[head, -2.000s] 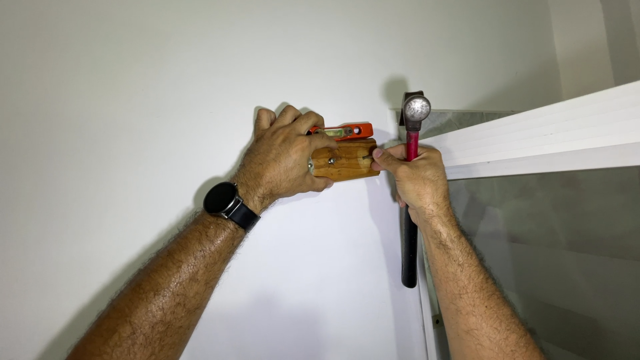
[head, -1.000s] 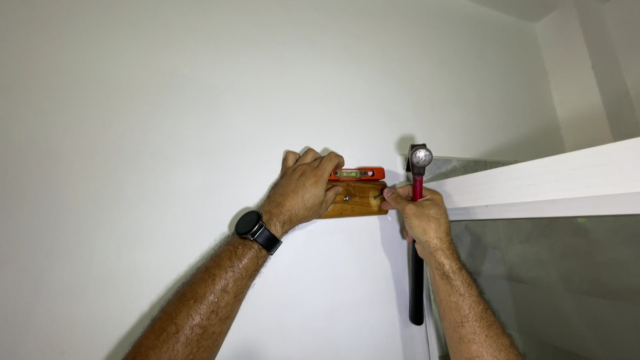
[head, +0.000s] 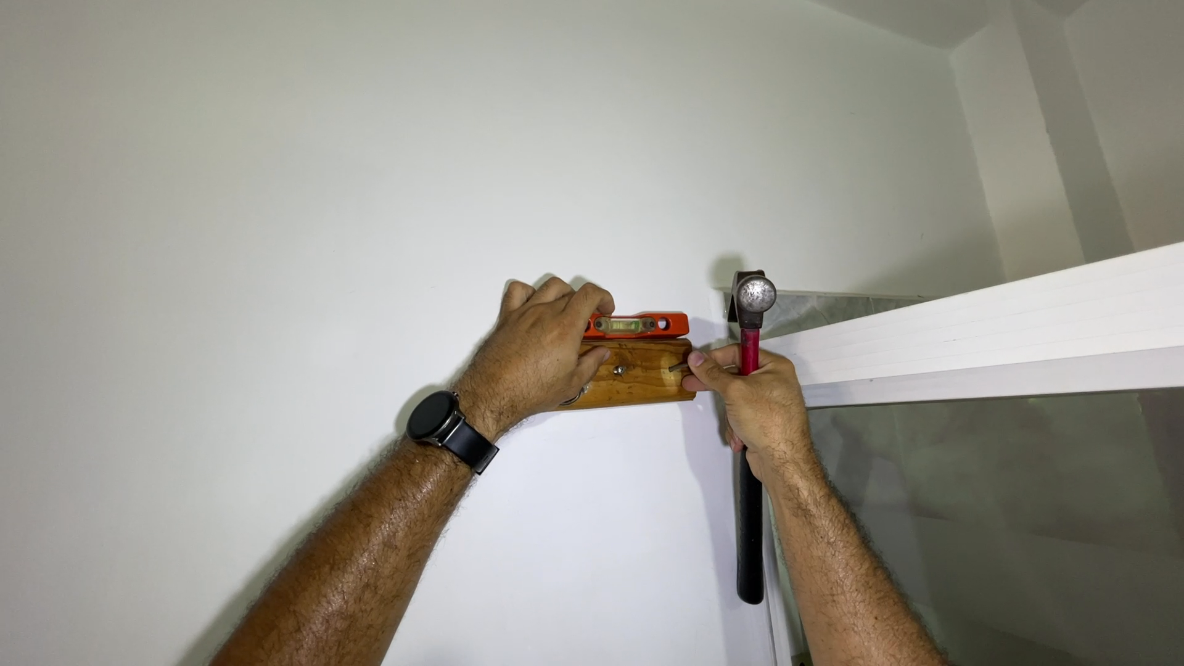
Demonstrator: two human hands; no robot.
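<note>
Against the white wall my left hand (head: 541, 356) presses a varnished wooden board (head: 643, 384) and an orange spirit level (head: 671, 325) that lies along the board's top edge. A screw head (head: 619, 370) shows in the face of the board. My right hand (head: 763, 402) is closed around a hammer (head: 750, 532) with a red and black handle, its head up. Between the thumb and finger of that same hand is a thin metal nail or screw (head: 678, 367), touching or very close to the right end of the board. A metal ring or hook shows partly under my left hand.
A white beam or frame rail (head: 980, 324) runs from beside my right hand to the right edge. Below it is a grey, glass-like panel (head: 999, 481). Grey tiles (head: 832, 310) show behind the hammer head. A black watch (head: 433, 416) is on my left wrist.
The fingers of my left hand have shifted left along the board and level, so more of both shows. My right hand keeps the hammer. The view has shifted somewhat.
</note>
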